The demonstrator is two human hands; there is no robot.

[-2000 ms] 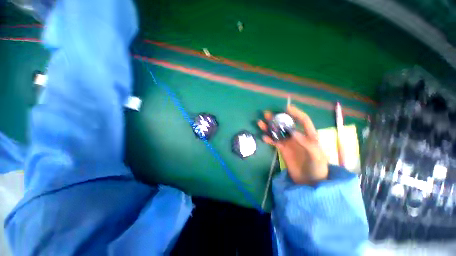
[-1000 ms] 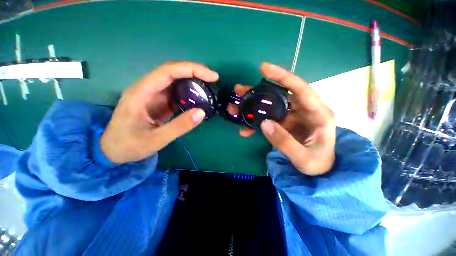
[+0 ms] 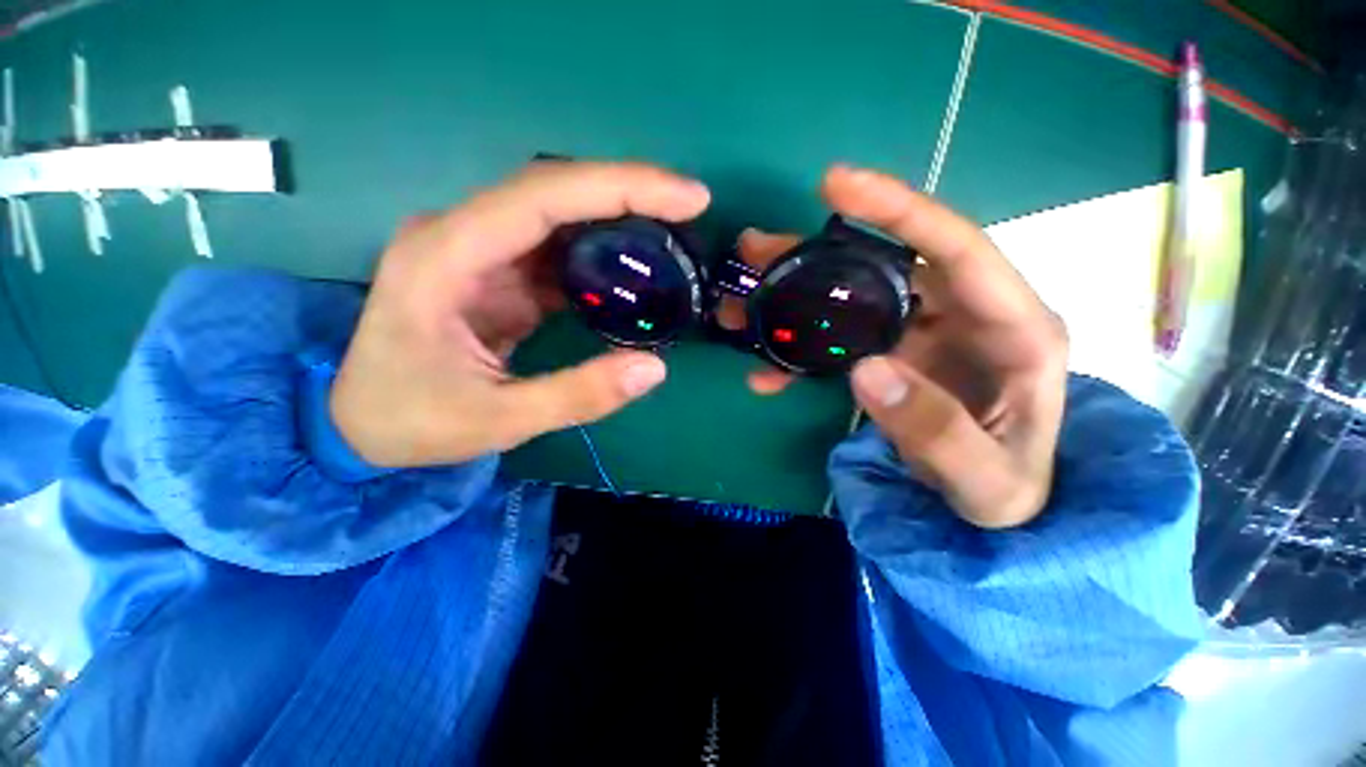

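Observation:
My left hand [image 3: 457, 322] holds a round black smartwatch [image 3: 635, 282] by its edge, thumb at the lower rim. My right hand [image 3: 974, 352] holds another round black smartwatch [image 3: 829, 304] by its edge. Both screens face up and are lit with small white marks, a red mark and green marks. A third dark unit [image 3: 734, 279] with small white lit marks shows partly between the two, next to my right fingers; the rest of it is hidden. I cannot tell whether it is held or lies on the mat.
A green mat [image 3: 405, 90] lies below. A white strip [image 3: 143, 167] is taped down at the left. At the right are pale paper sheets [image 3: 1101, 277], a pink-and-white pen [image 3: 1188, 195] and shiny clear trays [image 3: 1303, 390]. Red tape [image 3: 1079, 45] runs behind.
Both arms were apart at first, with one watch in my right hand; now each hand holds one. Since one second ago green marks have appeared on both screens and my left thumb has moved off the glass.

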